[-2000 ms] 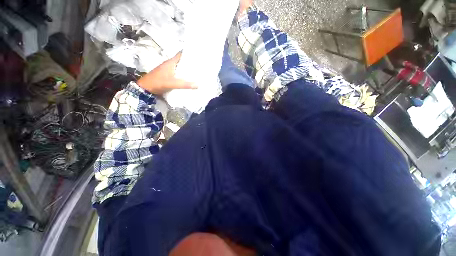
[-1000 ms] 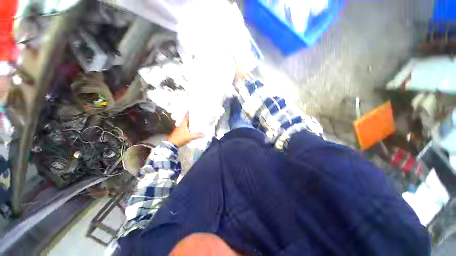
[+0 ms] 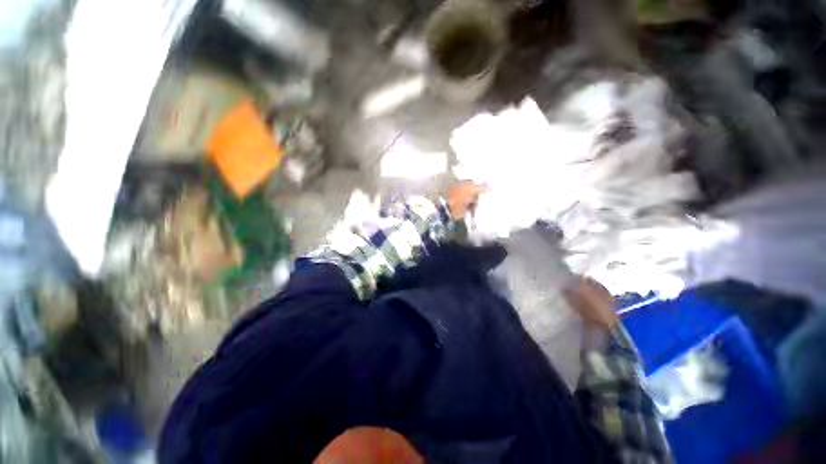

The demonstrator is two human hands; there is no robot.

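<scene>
The view is blurred. An armful of bright white cut pieces (image 3: pixel 512 159) lies in front of me, against a ragged white pile (image 3: pixel 625 199). My left hand (image 3: pixel 465 198) shows small at the near left edge of the armful, its fingers partly hidden by the white pieces, and it holds them. My right hand (image 3: pixel 592 303) is at the lower edge of the white pieces, above a blue crate. Its fingers are blurred, so its grip cannot be told.
A round beige bucket (image 3: pixel 465 45) stands beyond the pile. The blue plastic crate (image 3: pixel 675 331) with white pieces inside is at the lower right. An orange stool seat (image 3: pixel 244 149) is at the left, with green material (image 3: pixel 258 227) near it. White offcuts (image 3: pixel 414 164) lie on the floor.
The view has swung round: the orange seat is now at the left, and the bucket is at the top. The white pile and blue crate are now at the right. Both hands remain by the white pieces.
</scene>
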